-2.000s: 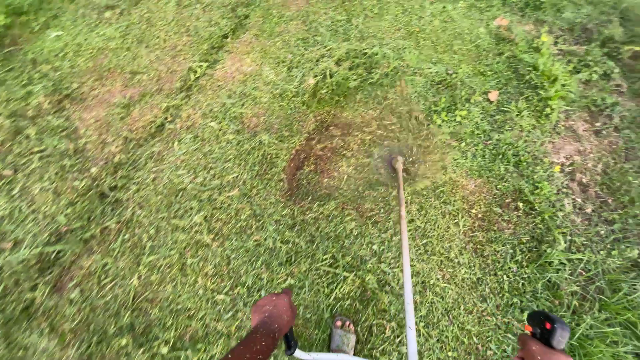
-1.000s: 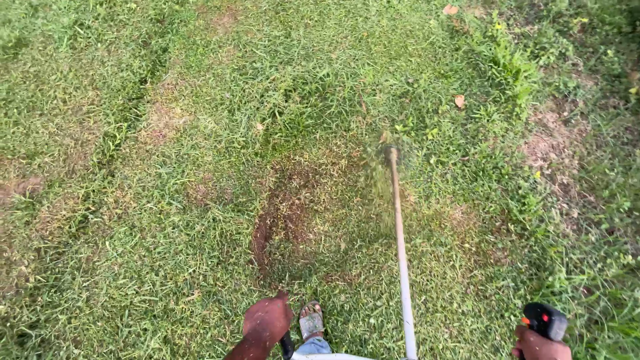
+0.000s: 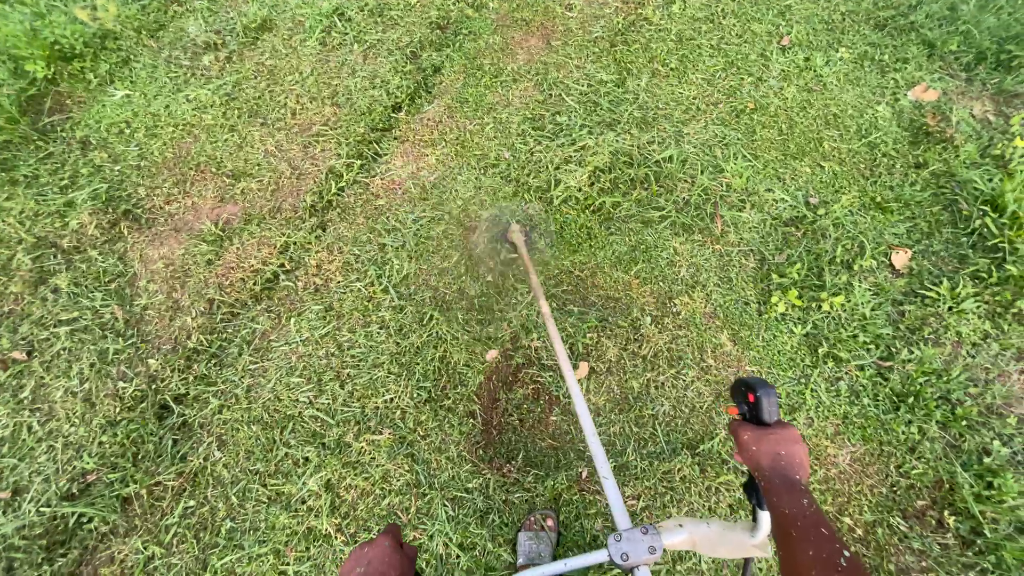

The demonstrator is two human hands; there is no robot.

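Observation:
A brush cutter's long metal shaft (image 3: 578, 392) runs up from the bottom edge, its spinning cutting head (image 3: 514, 234) a blur over the grass. My right hand (image 3: 770, 450) is closed around the black throttle grip (image 3: 755, 402), which has red and orange controls. At the bottom edge, my left hand (image 3: 380, 554) is curled at the left end of the handlebar (image 3: 564, 564); the grip there is mostly out of view. A bolted clamp (image 3: 634, 546) joins the bar to the shaft. Grass bits cling to my right forearm.
My sandalled foot (image 3: 537, 538) stands on short grass just left of the clamp. A bare soil patch (image 3: 504, 408) lies left of the shaft. Taller grass (image 3: 48, 48) grows at the upper left, leafy weeds (image 3: 992, 216) at the right. Dry leaves (image 3: 900, 258) are scattered about.
The cutting head has swung left, from beside the soil patch to beyond it. My right hand and more of the handlebar have come into view as the view shifted.

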